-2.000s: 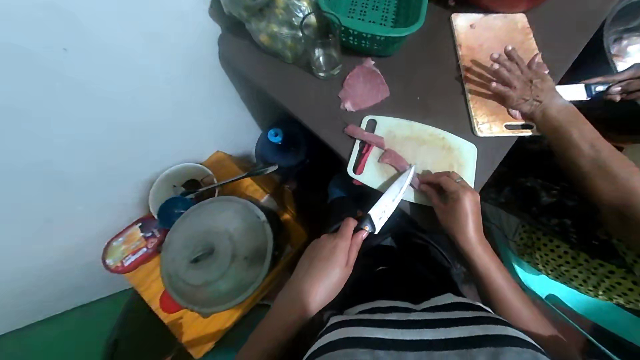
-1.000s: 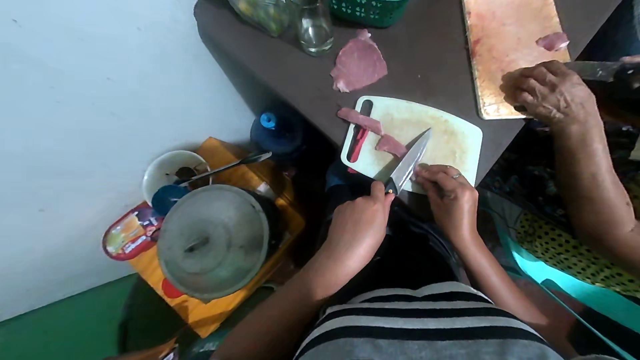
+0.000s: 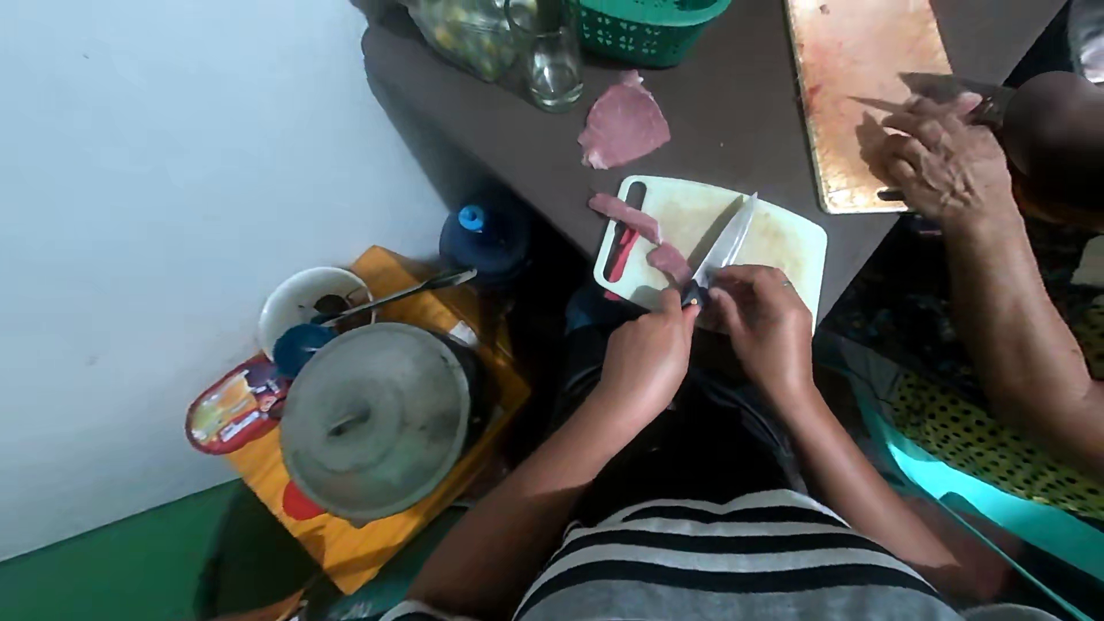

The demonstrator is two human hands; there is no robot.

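Note:
My left hand (image 3: 647, 362) is closed around the dark handle of a kitchen knife (image 3: 729, 240), whose blade points up and away over a white plastic cutting board (image 3: 789, 233). Close beside the handle, on the right, my right hand (image 3: 763, 328) has its fingers bent at the board's near edge; whatever lies under them is hidden. Left of the blade are a small piece of raw meat (image 3: 670, 262) and a longer strip of meat (image 3: 625, 216) that crosses the board's left rim. A larger slice of raw meat (image 3: 625, 122) lies on the brown table beyond the board.
A co-worker's hand (image 3: 949, 159) rests over a wooden-coloured cutting board (image 3: 871, 78) at the right, near a dark knife. A glass mug (image 3: 554, 73), a green plastic basket (image 3: 647, 30) and a plastic bag stand at the back. Left and below are a lidded pot (image 3: 375, 423), a bowl and a blue-capped bottle (image 3: 483, 233).
The small piece of meat on the co-worker's board one second ago no longer shows there. My left hand has stayed on the knife, near my right hand.

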